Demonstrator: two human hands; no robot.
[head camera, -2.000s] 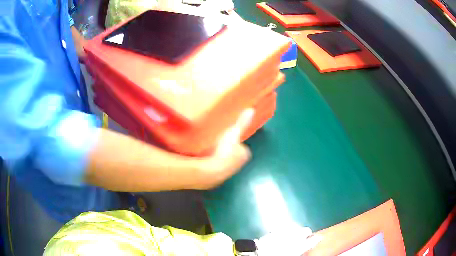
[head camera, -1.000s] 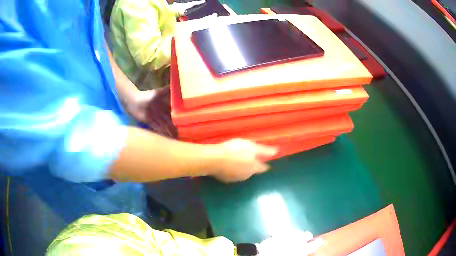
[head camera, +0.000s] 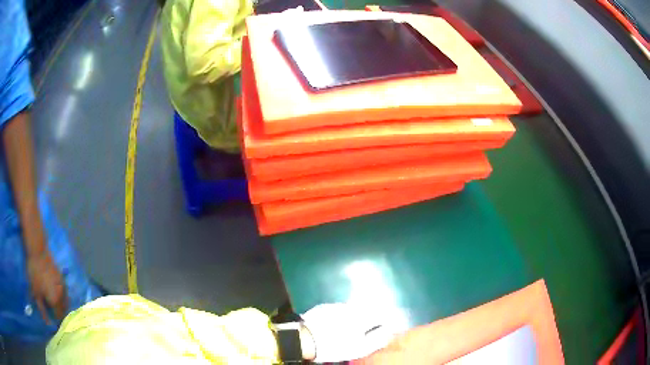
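A grey-white tablet (head camera: 502, 349) lies on an orange-red foam pad (head camera: 524, 303) at the bottom right, cut off by the picture's edge. My left hand (head camera: 353, 331), in a white glove with a dark wrist strap or watch, is at the pad's left edge. Glare and the picture's edge hide its fingers, so its grip cannot be told. My right hand is out of the picture. Beyond, a stack of several foam pads (head camera: 370, 160) stands on the green bench (head camera: 399, 242), with a glossy black tablet (head camera: 363, 53) screen up on top.
A person in blue (head camera: 21, 214) is at the left edge, one arm hanging. Another person in yellow (head camera: 207, 64) sits behind the stack by a blue stool (head camera: 189, 171). A dark green conveyor (head camera: 549, 192) runs along the right. The grey floor has a yellow line (head camera: 133, 164).
The person in blue has set the stack down on the bench, let go and moved off left. My left hand has shifted slightly left.
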